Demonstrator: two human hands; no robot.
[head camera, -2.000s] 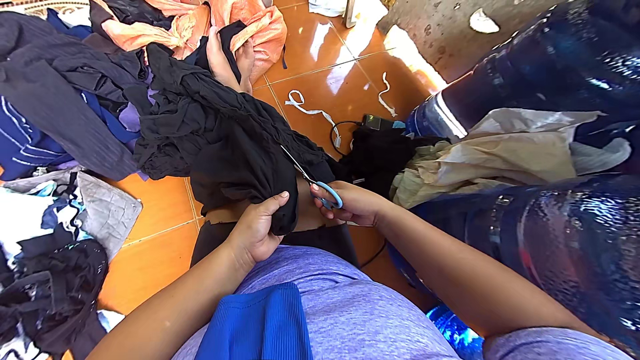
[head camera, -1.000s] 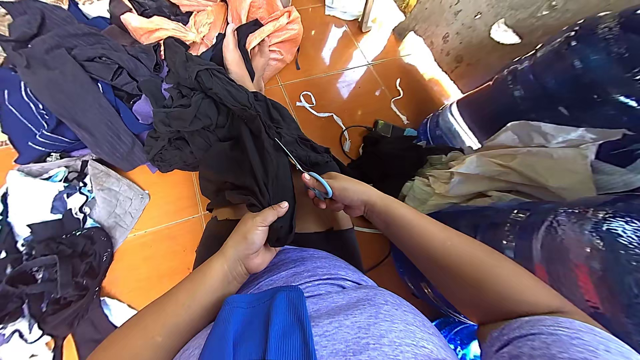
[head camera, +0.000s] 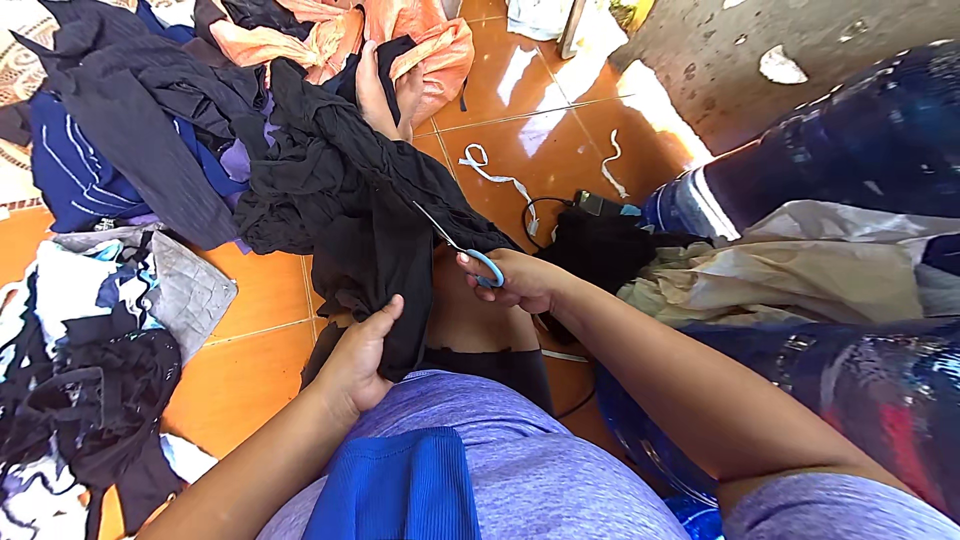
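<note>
My left hand [head camera: 364, 352] grips the near edge of a black cloth garment [head camera: 367, 240] that lies over my legs, the thumb on top of the fabric. In my right hand [head camera: 517, 277] is a pair of scissors with light blue handles [head camera: 489, 268]. The blades point up and to the left, along the right side of the black cloth; how far apart they are is hard to tell. My fingers are partly hidden behind the handles. A blue ribbed cloth [head camera: 394, 487] lies on my front.
Dark garments and an orange cloth [head camera: 442, 60] are heaped beyond my legs. A pile of scraps [head camera: 97, 405] with a grey quilted pad [head camera: 191, 289] lies at left. White strips [head camera: 499, 178] lie on the orange tile floor. Large blue plastic-wrapped bundles [head camera: 810, 142] and beige cloth [head camera: 817, 262] stand at right.
The scissors stay in my right hand and the cloth in my left. Between the earlier frames and now, the scissor blades have come closer together.
</note>
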